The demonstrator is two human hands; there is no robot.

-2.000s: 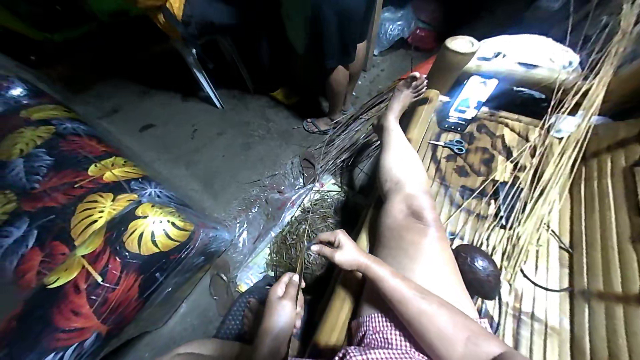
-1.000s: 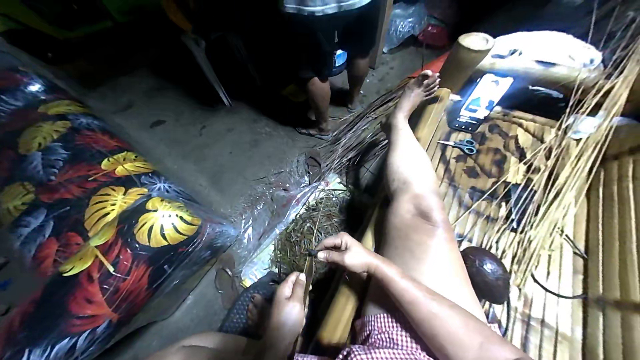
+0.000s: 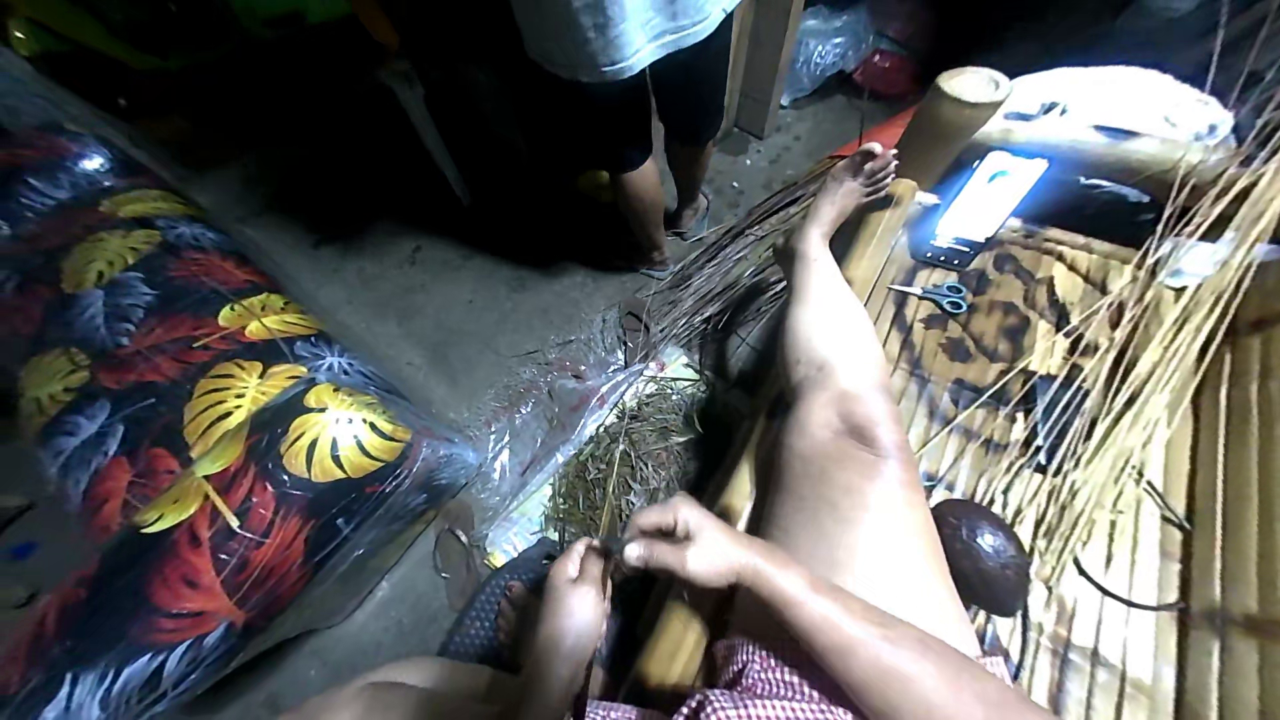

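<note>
My left hand [image 3: 570,610] grips a thin strip of plant fibre [image 3: 616,470] that runs upward from between thumb and finger and down below the hand. Close on its right, my right hand [image 3: 685,540] pinches something small and dark against the strip; what it is cannot be told. Beneath both hands lies a heap of short fibre scraps [image 3: 640,450] on a plastic sheet [image 3: 560,390]. Beyond the heap, a bundle of long dark strips [image 3: 730,260] rests by my outstretched leg.
On the bamboo bench [image 3: 1100,650] at right lie scissors [image 3: 935,295], a lit phone [image 3: 985,205], a dark rounded object [image 3: 980,556] and long pale strips [image 3: 1130,400]. A leaf-patterned covered surface [image 3: 240,420] fills the left. A person [image 3: 640,90] stands on the floor ahead.
Both hands stay close together at the strip, with the right hand now nearer the left thumb than two seconds ago. The person ahead shows more of the body than before.
</note>
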